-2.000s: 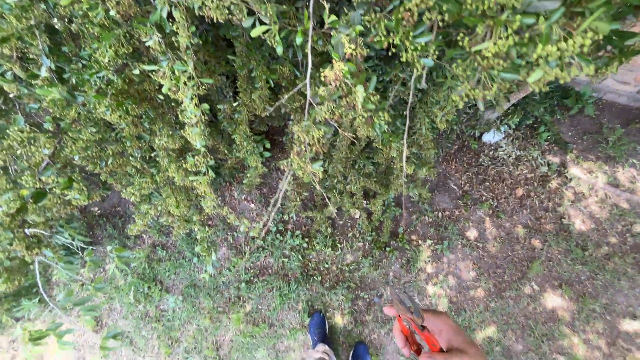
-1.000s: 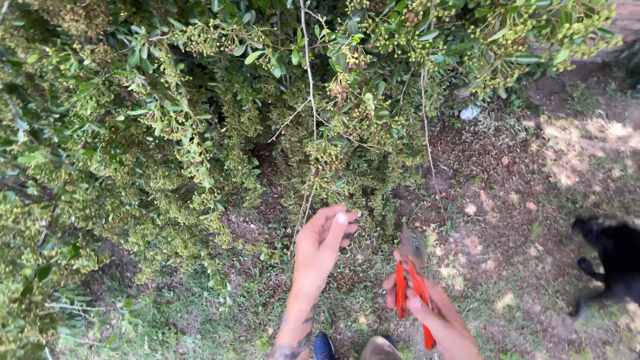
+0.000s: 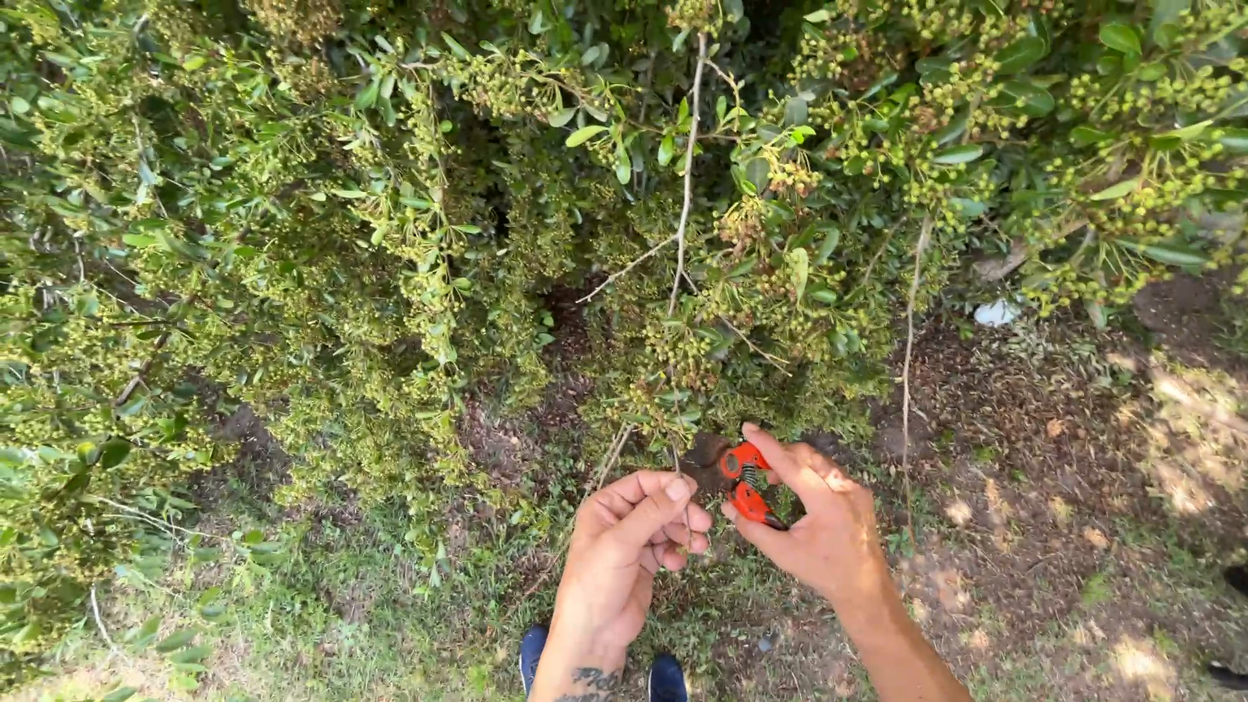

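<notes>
My left hand (image 3: 634, 526) pinches a thin twig (image 3: 675, 439) that hangs from the leafy shrub (image 3: 390, 244) with its clusters of small green berries. Just to its right, my right hand (image 3: 819, 517) is closed around pruning shears (image 3: 749, 483) with red-orange handles and a spring between them. The dark blades point left, close to the twig and my left fingertips; whether they touch the twig I cannot tell. A longer bare stem (image 3: 690, 166) runs down from the top above both hands.
Another thin bare branch (image 3: 912, 361) hangs to the right of my hands. A white object (image 3: 995, 312) lies on the ground by the shrub. Below are grass and leaf litter (image 3: 1024, 439), with my blue shoes (image 3: 668, 678) at the bottom. Part of something black shows at the right edge.
My left hand, out of view in the oldest frame, has come in and taken hold of the twig. The shears have turned from pointing up to pointing left. The black animal has moved mostly out of view.
</notes>
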